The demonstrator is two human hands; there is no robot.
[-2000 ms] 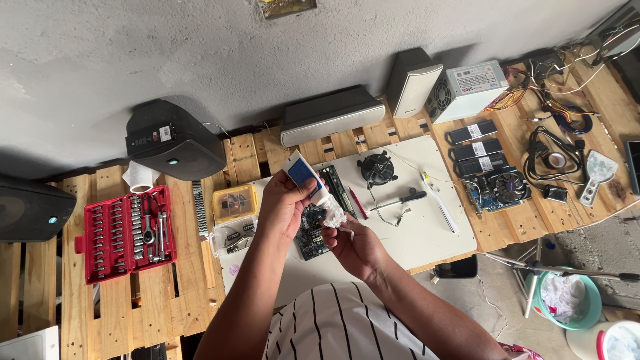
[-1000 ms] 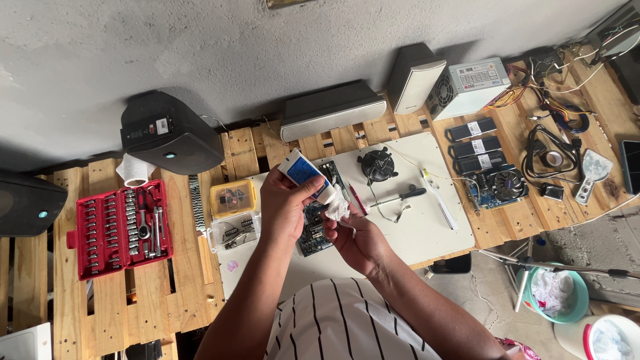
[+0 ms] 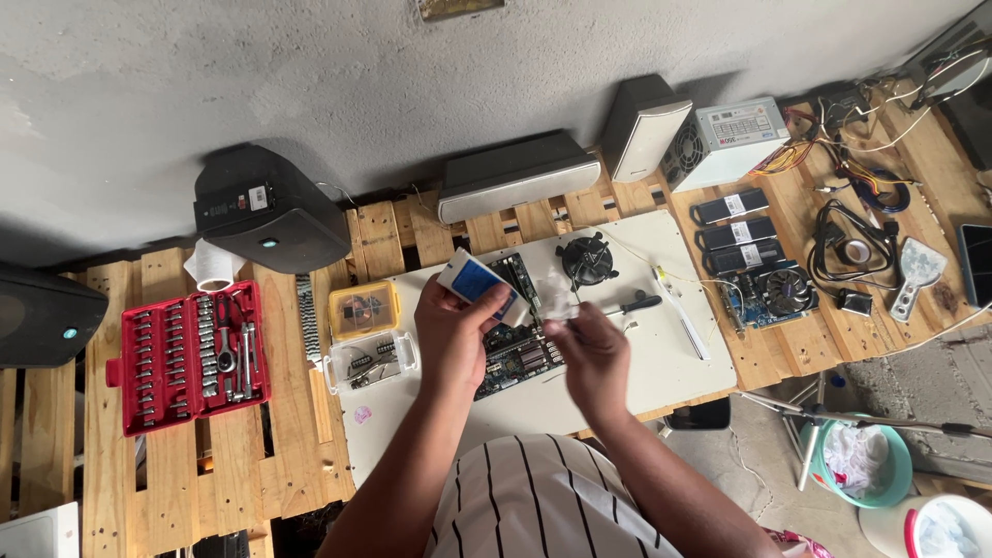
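Observation:
My left hand (image 3: pixel 457 333) grips a small white bottle with a blue label (image 3: pixel 474 280), tilted with its end toward the right. My right hand (image 3: pixel 593 349) pinches a crumpled white tissue or cloth (image 3: pixel 556 301), slightly blurred, apart from the bottle. Beneath both hands a computer motherboard (image 3: pixel 515 364) lies on a white board (image 3: pixel 426 434), partly hidden by my left hand. Just behind the tissue sits a black CPU cooler fan (image 3: pixel 587 260). A screwdriver with a black handle (image 3: pixel 639 304) lies right of my right hand.
An open red socket set (image 3: pixel 194 356) and two small plastic cases, one yellow-framed (image 3: pixel 363 308), one clear (image 3: pixel 372 363), are at left. Speakers (image 3: pixel 519 174) line the wall. A power supply (image 3: pixel 728 143), a graphics card (image 3: pixel 767 294), cables (image 3: pixel 829 248) and a scraper (image 3: pixel 916 275) occupy the right side.
My right hand has moved right with the white tissue or cloth, away from the bottle, where it was close in both earlier frames. My left hand still holds the bottle.

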